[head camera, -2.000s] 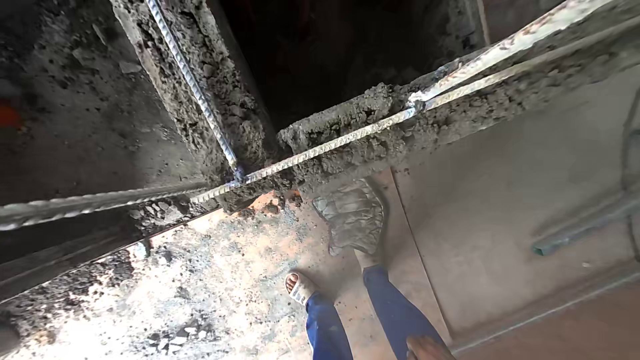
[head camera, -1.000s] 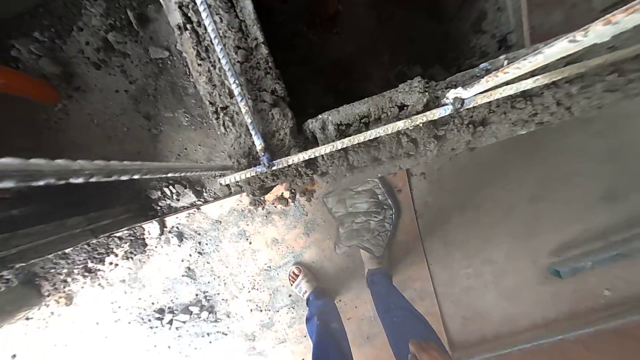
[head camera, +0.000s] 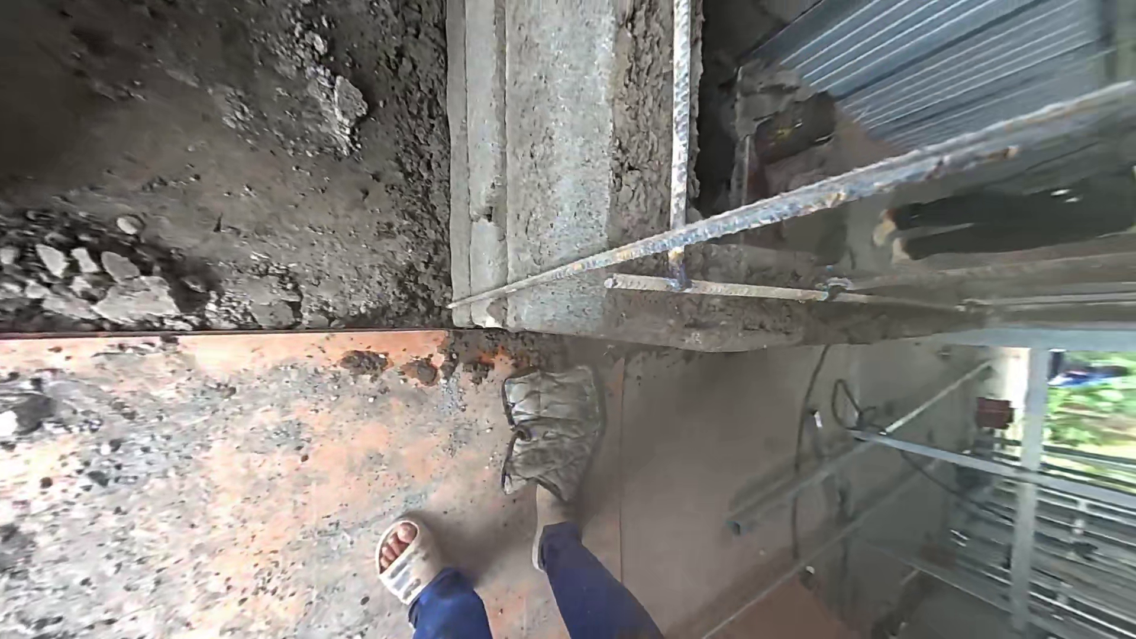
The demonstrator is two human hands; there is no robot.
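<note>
Neither of my hands is plainly in view. At the bottom middle stand my feet in blue trousers; the left one wears a light open-toed sandal [head camera: 408, 568]. A crumpled grey bag or cloth [head camera: 552, 430] covers the toes of the other foot, against the foot of a rough concrete ledge [head camera: 559, 177]. Over the ledge slants a long ribbed steel rebar [head camera: 781, 209]. An upright rebar [head camera: 681, 115] crosses it, and a shorter bar [head camera: 737, 290] runs below.
Rough grey mortar or soil [head camera: 293, 177] with broken lumps [head camera: 133, 297] fills the upper left. An orange-brown board [head camera: 266, 461] with grit lies underfoot. Corrugated metal sheet [head camera: 932, 62] is at upper right; metal framing [head camera: 1029, 497], a cable [head camera: 803, 426] and a pipe [head camera: 781, 497] are lower right.
The view has swung a good deal, bringing the corrugated sheet and metal framing into sight. The feet and the crumpled bag or cloth stay together on the board.
</note>
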